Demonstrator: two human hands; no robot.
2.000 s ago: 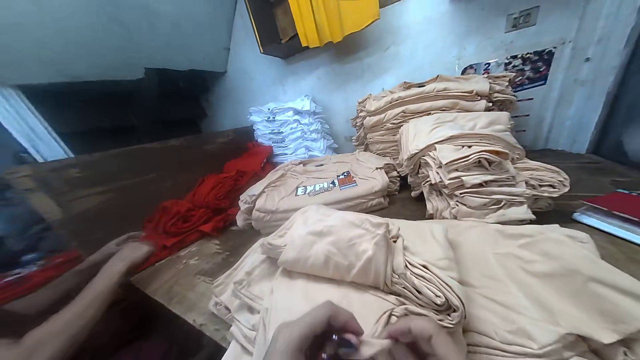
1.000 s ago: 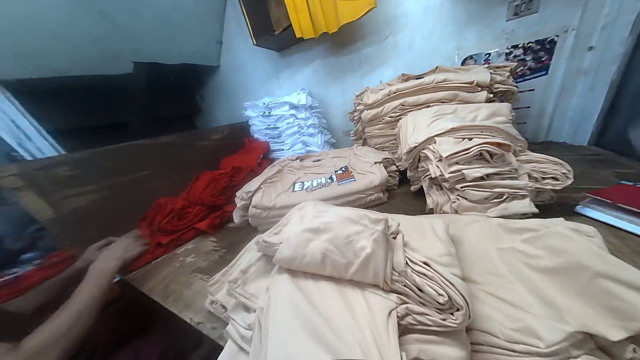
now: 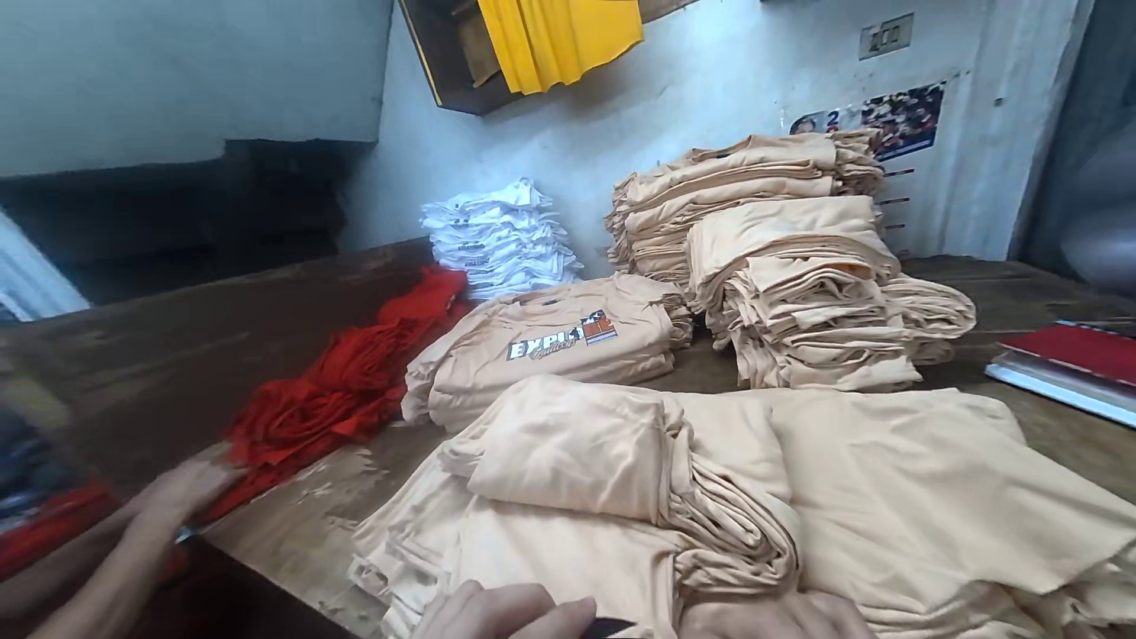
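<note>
Beige folded cloth pieces (image 3: 568, 453) lie in a loose heap at the near side of the wooden table. At the bottom edge of the view, my left hand (image 3: 506, 612) rests at the heap's near edge, with a small dark object (image 3: 609, 627) by its fingertips. My right hand (image 3: 777, 617) lies on the beige cloth just to the right, its fingers partly cut off by the frame. Whether either hand grips cloth cannot be told. Behind the heap is a stack of beige T-shirts (image 3: 550, 342) with a printed front.
Tall beige garment stacks (image 3: 799, 293) and a white garment stack (image 3: 501, 240) stand at the back. Red cloth (image 3: 346, 373) runs along the left, where another person's hands (image 3: 191, 484) touch it. A red book (image 3: 1069, 355) lies right on the wooden table (image 3: 311, 524).
My hands, out of view one second ago, are back at the bottom edge, over the near beige cloth. Two seconds ago their fingers were close together there.
</note>
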